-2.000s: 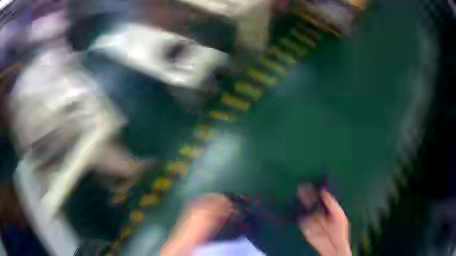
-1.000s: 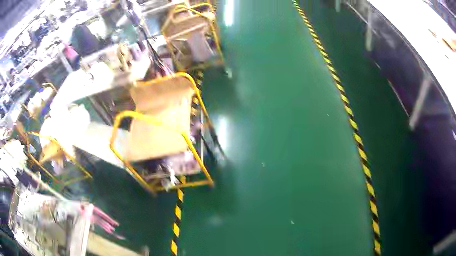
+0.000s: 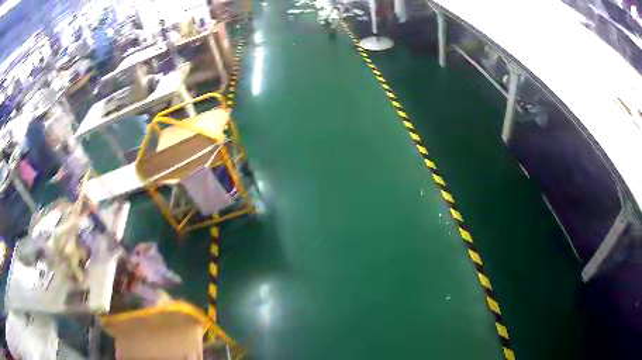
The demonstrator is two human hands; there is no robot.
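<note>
Neither of my hands is in the picture, and no roll or tape is seen. Nearest in front of me is the green floor [image 3: 338,211] of an aisle, between two black-and-yellow tape lines. A yellow-framed trolley [image 3: 186,158] with flat boards stands on the left line, with a pale cloth hanging at its side. Another yellow-framed trolley [image 3: 162,330] with a tan board is cut off by the bottom edge.
A long white table [image 3: 563,84] on pale legs runs along the right. At left, a table [image 3: 56,281] holds heaped pale fabric. More sewing tables [image 3: 134,98] stand behind it. A round white base [image 3: 376,43] stands on the floor far ahead.
Two seconds ago both hands showed low in a blurred view, a dark thing at the right one; now neither shows. Since one second ago, the near trolley has shifted down to the bottom edge.
</note>
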